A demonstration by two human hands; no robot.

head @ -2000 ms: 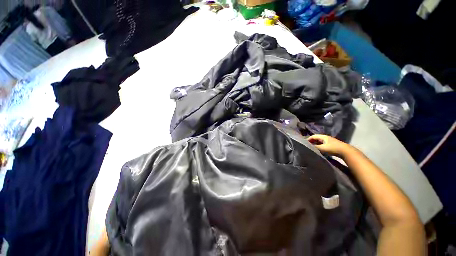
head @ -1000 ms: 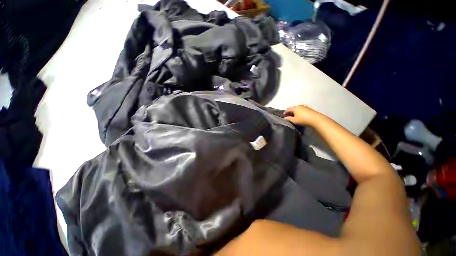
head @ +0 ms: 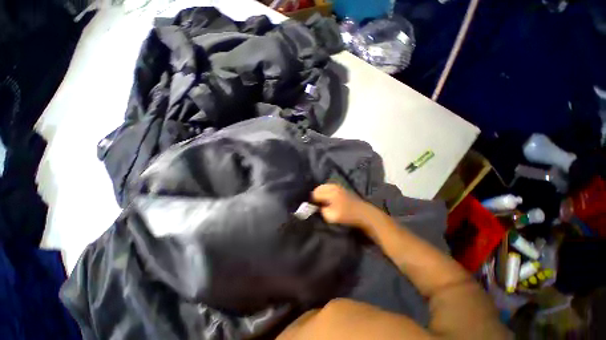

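A grey garment [head: 266,259] with a shiny, wrinkled lining lies nearest me, partly blurred, with a round dark hollow in its upper part. My right hand [head: 335,204] reaches in from the lower right, its fingers closed on the cloth beside a small white tag [head: 305,211]. A bare part of an arm crosses the bottom edge. My left hand is not visible. Small green thread snips [head: 420,161] lie on the white table, right of the garment.
A crumpled grey garment pile [head: 232,63] lies beyond the worked piece on the white table [head: 392,99]. A clear plastic bag [head: 385,45] is past its edge. A red crate [head: 473,232] and bottles [head: 513,271] are lower right. Dark blue cloth [head: 26,285] is at left.
The view has swung to the right. My right hand has moved from the garment's far right edge inward to the white tag. The snips now show on the table. The lining has shifted and bulges.
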